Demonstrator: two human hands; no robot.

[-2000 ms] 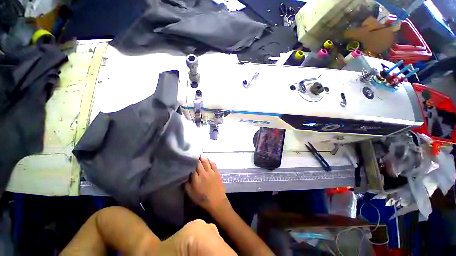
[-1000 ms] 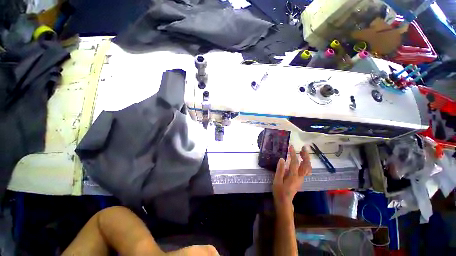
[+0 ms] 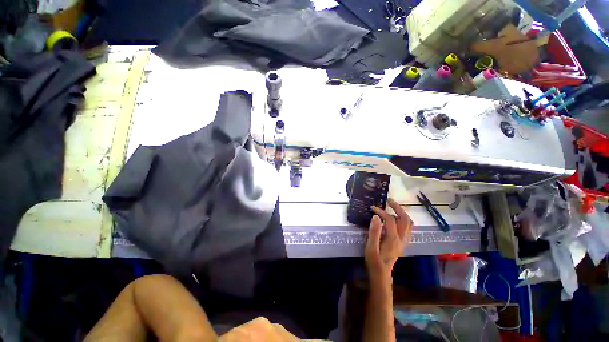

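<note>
A smartphone [image 3: 367, 198] with a lit dark screen lies flat on the white machine bed. My right hand [image 3: 389, 234] is at its lower right edge, fingers loosely curled, with fingertips on or just over the screen; it does not hold the phone. A dark grey garment piece [image 3: 200, 187] lies bunched left of the presser foot [image 3: 296, 175] and hangs over the table's front edge. Only a bent bare arm shows at the bottom left; my left hand cannot be made out.
The sewing machine arm [image 3: 374, 127] spans the right side. Thread snips [image 3: 434, 212] lie right of the phone. Grey cloth [image 3: 267, 33] lies behind, with another heap [image 3: 33, 133] at left. Thread cones [image 3: 444, 71] stand behind the arm. Crumpled plastic [image 3: 551, 210] is at right.
My right hand has gone from the garment's front edge to the phone, and its fingers have now curled at the screen. The screen shows lit content. The garment stays in place.
</note>
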